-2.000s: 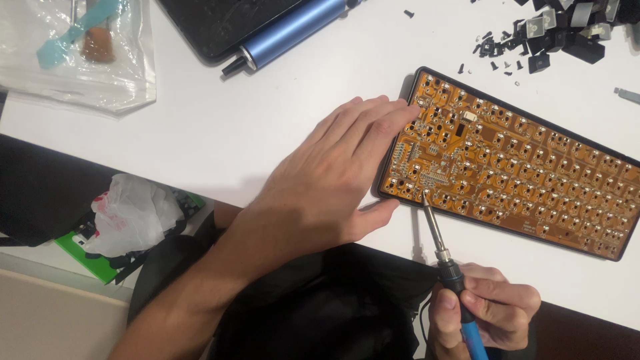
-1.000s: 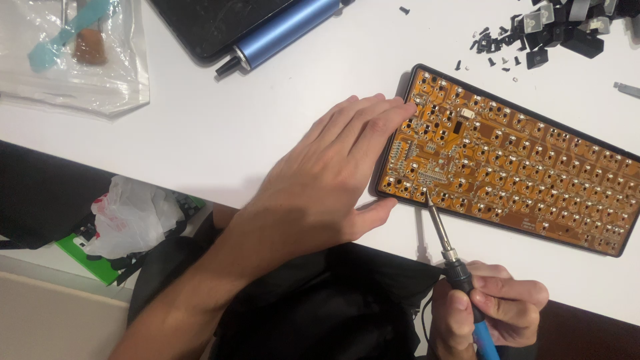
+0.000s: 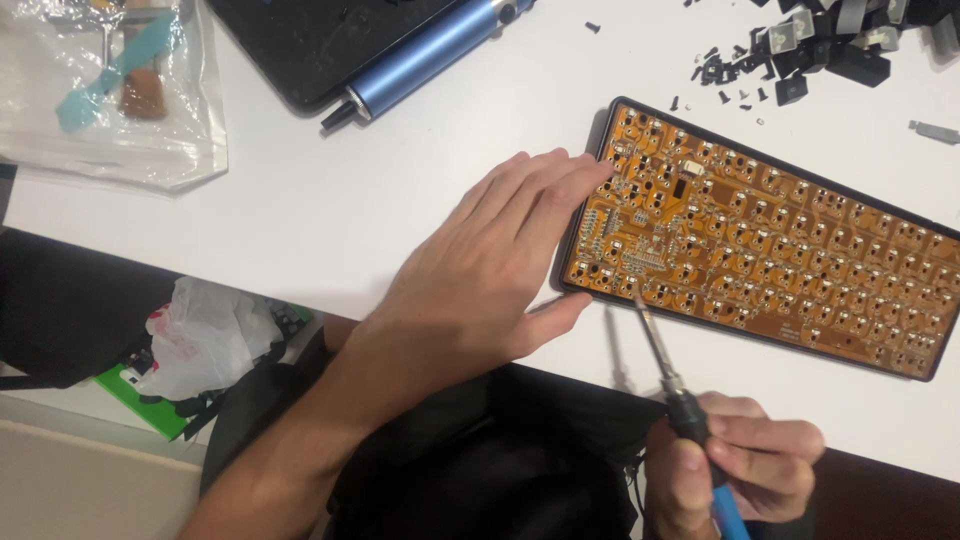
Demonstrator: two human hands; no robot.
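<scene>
An orange keyboard circuit board (image 3: 757,247) in a black frame lies solder side up on the white table. My left hand (image 3: 495,255) rests at its left end, fingertips on the frame's upper left edge and thumb beside the lower left corner; it grasps nothing. In my right hand (image 3: 735,457) is a soldering iron (image 3: 686,412) with a blue and black handle, held like a pen. Its metal tip points up and left at the board's lower edge, near the bottom row of joints; whether it touches is unclear.
Black keycaps (image 3: 832,45) and small screws (image 3: 720,71) lie loose above the board. A blue metallic cylindrical tool (image 3: 427,60) rests at a black mat or tray (image 3: 300,45). A clear plastic bag (image 3: 180,142) sits upper left. Below the table edge are a crumpled bag (image 3: 217,337) and a green board (image 3: 142,401).
The iron's tip has shifted slightly right along the board's lower edge, with my right hand moving a little right and down. My left hand has stayed in place.
</scene>
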